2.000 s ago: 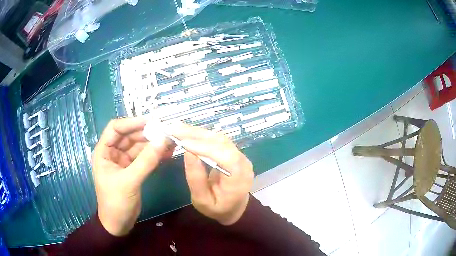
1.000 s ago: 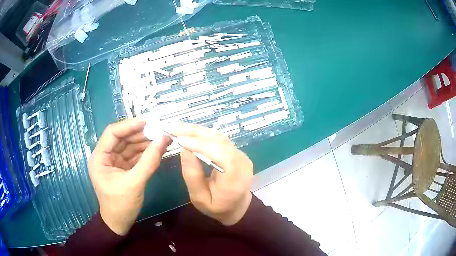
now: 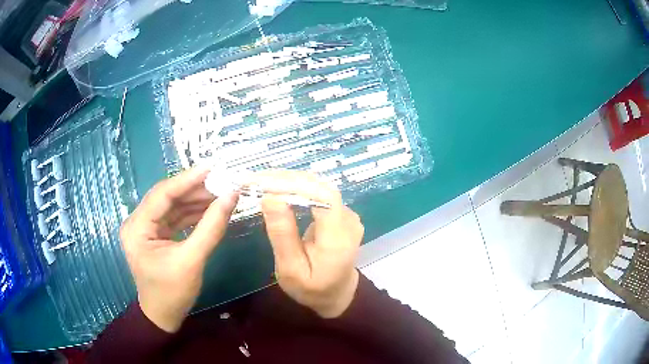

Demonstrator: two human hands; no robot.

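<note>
My left hand [image 3: 174,245] holds a small white end piece [image 3: 221,183] between thumb and fingertips. My right hand [image 3: 309,245] holds a slim white and grey stem [image 3: 299,200] between thumb and fingers, its inner end against the end piece. Whether the two are joined is hidden by the fingers. Behind my hands lies a clear blister tray [image 3: 421,153] crowded with rows of white stems. On the left is a clear grooved tray [image 3: 99,284] with several white-ended units [image 3: 51,206] lined up at its left side.
A clear plastic bin [image 3: 164,60] with loose white pieces is at the back left. A thin rod [image 3: 122,110] lies beside the grooved tray. A blue tray [image 3: 18,242] is at the far left. A wooden stool [image 3: 608,220] and a red item [image 3: 626,117] stand right of the green bench.
The stem in my right hand has turned from sloping down to the right to lying nearly level, its outer end now higher. My left hand has shifted slightly left.
</note>
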